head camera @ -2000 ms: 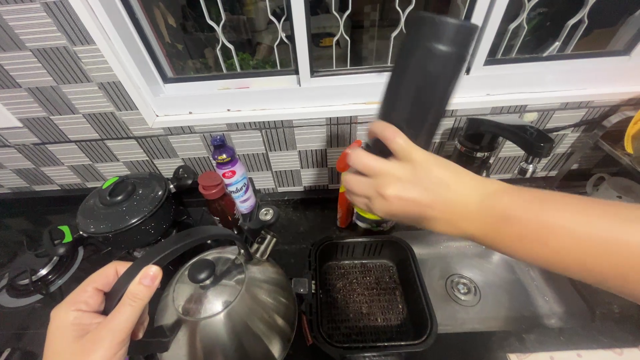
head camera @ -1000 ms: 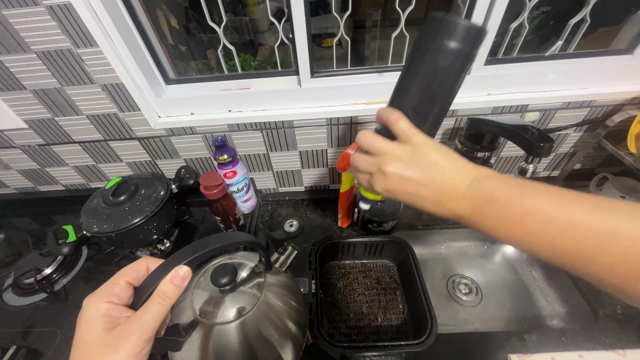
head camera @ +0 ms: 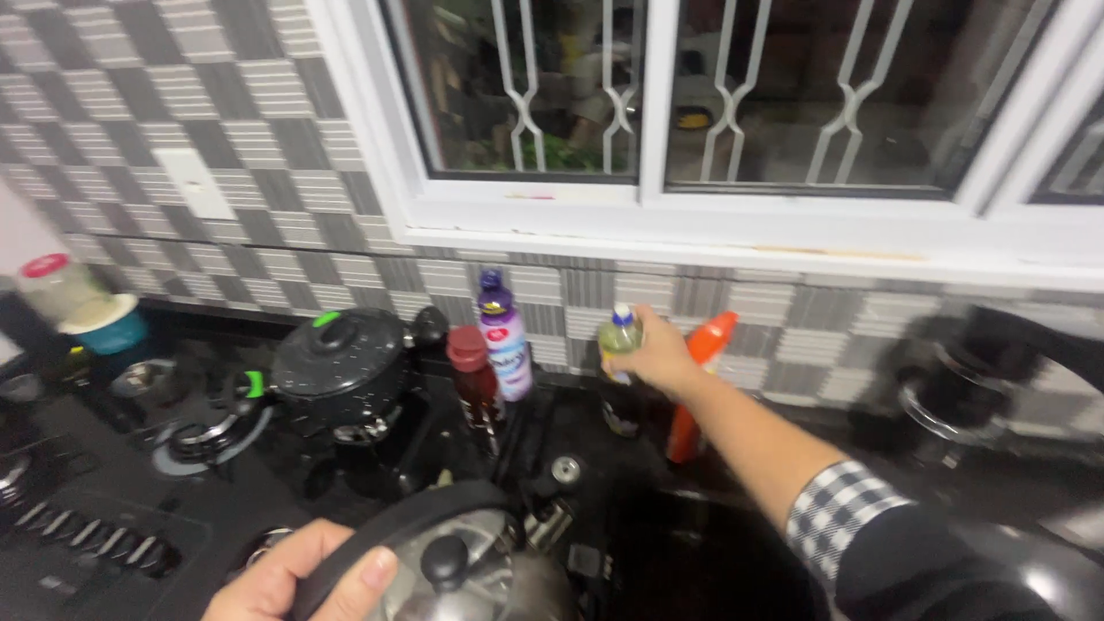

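Observation:
My left hand (head camera: 302, 573) grips the black handle of a stainless steel kettle (head camera: 509, 569) at the bottom of the view. By the tiled wall, my right hand (head camera: 651, 349) is closed around a bottle of yellowish-green liquid (head camera: 623, 336) with a white and blue cap. Just right of that hand stands an orange-red bottle (head camera: 707, 341). A purple bottle (head camera: 511, 354) and a dark bottle with a red cap (head camera: 474, 388) are side by side to the left. Blur hides the exact finger contact on the bottle.
A speckled black pot (head camera: 341, 371) with a lid sits on the gas stove (head camera: 112, 500). At far left is a teal container (head camera: 108, 328). A black faucet (head camera: 983, 362) rises at right. The white window sill (head camera: 690, 237) runs above the counter.
The black cylinder that my right hand held is out of its grasp, and that hand has moved down to hold the yellowish-green bottle. The view has swung to the left.

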